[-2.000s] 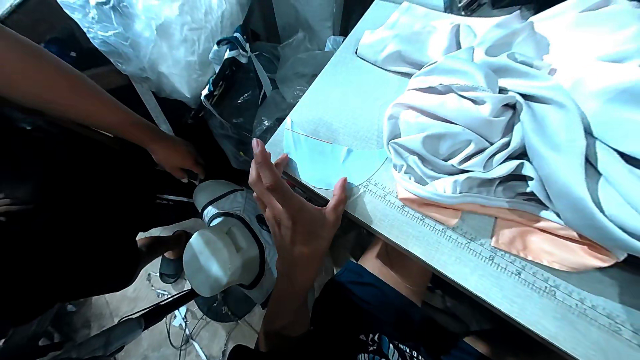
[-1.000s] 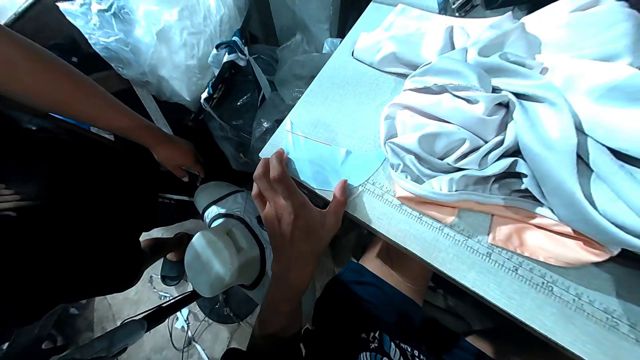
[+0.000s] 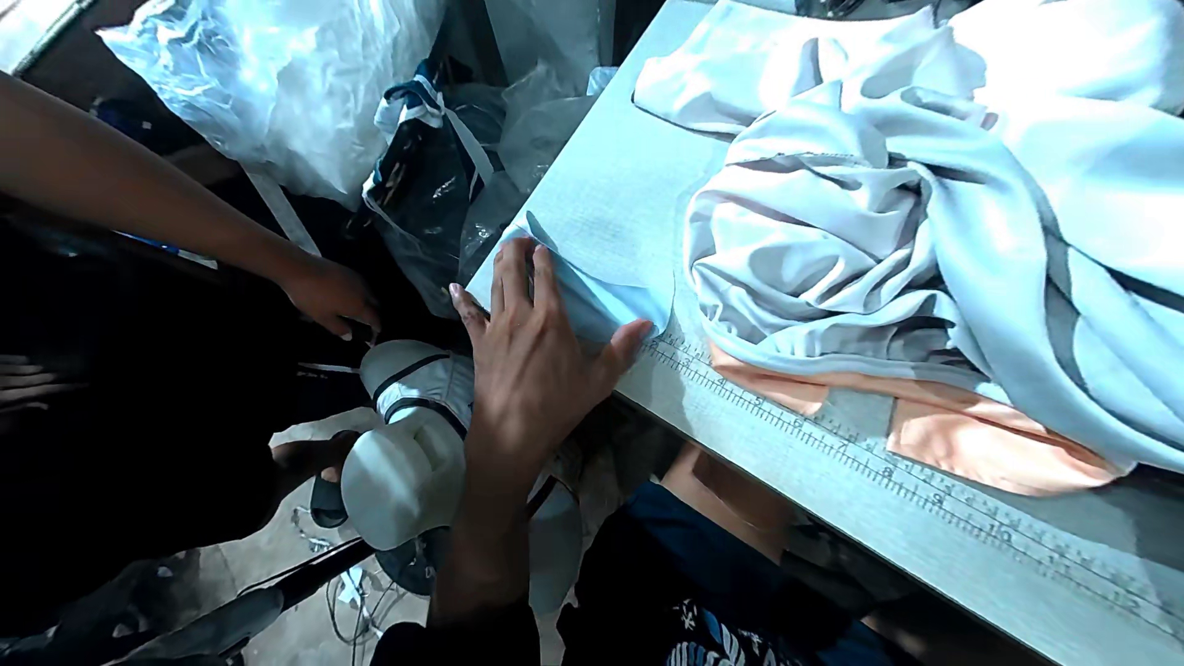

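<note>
My left hand [image 3: 536,351] is palm down at the near-left corner of a work table [image 3: 610,176], its fingers spread over a small light-blue fabric piece [image 3: 601,301]. The thumb touches the piece's right end near a printed ruler scale [image 3: 832,444]. The piece is creased, and its far edge is partly lifted. Part of it is hidden under the hand. To its right lies a large heap of pale grey-white cloth [image 3: 823,231], with peach fabric [image 3: 999,449] showing beneath its near edge. My right hand is not in view.
Another person's hand [image 3: 333,296] is at the left, beside a white rounded machine part [image 3: 402,481]. Clear plastic bags [image 3: 277,83] and a dark bundle [image 3: 416,185] in plastic stand beyond the table's left edge. Cables [image 3: 347,601] lie on the floor.
My left hand has moved from the table's edge onto the light-blue fabric piece. The piece lay flatter before; its far edge is now lifted and creased.
</note>
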